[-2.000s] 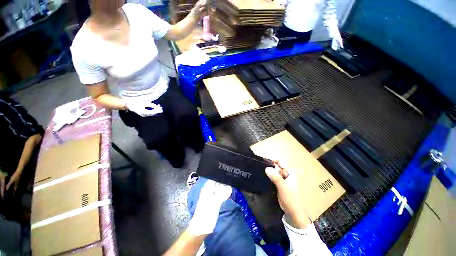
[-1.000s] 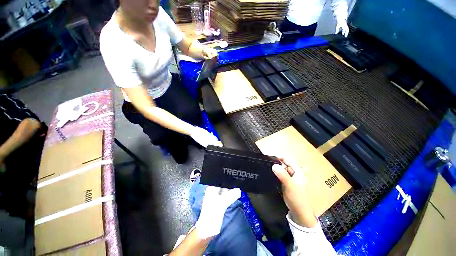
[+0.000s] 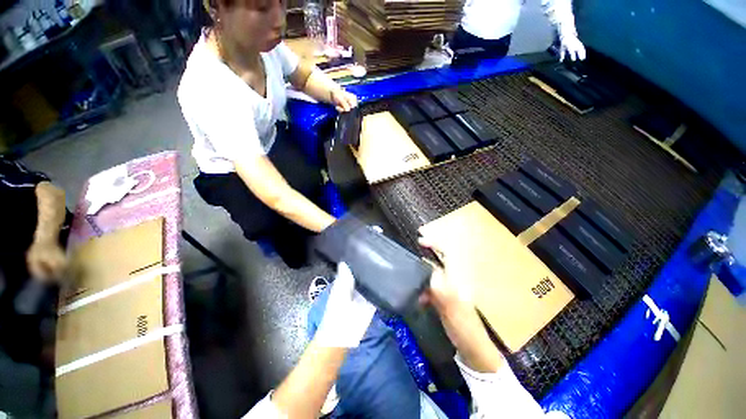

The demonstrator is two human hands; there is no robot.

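A black printed housing is held in front of me, tilted and slightly blurred, its pale lettering unreadable. My left hand, in a white glove, holds it from below at its near side. My bare right hand grips its right end. A coworker's hand reaches to its far left end, partly hidden by it. To the right, a cardboard sheet marked "900V" lies on the mesh conveyor belt, with rows of black housings on its far part and a cardboard strip between them.
A person in white stands ahead left, another hand holding a dark housing. A second sheet with housings lies beyond. The side table is left, with a seated person beside it. Blue wrapping edges the belt; stacked cardboard stands behind.
The housing in my hands has tilted, its lettering now blurred. The coworker has leaned closer, with one hand reaching to its far end. The seated person's hand has moved over the side table's edge.
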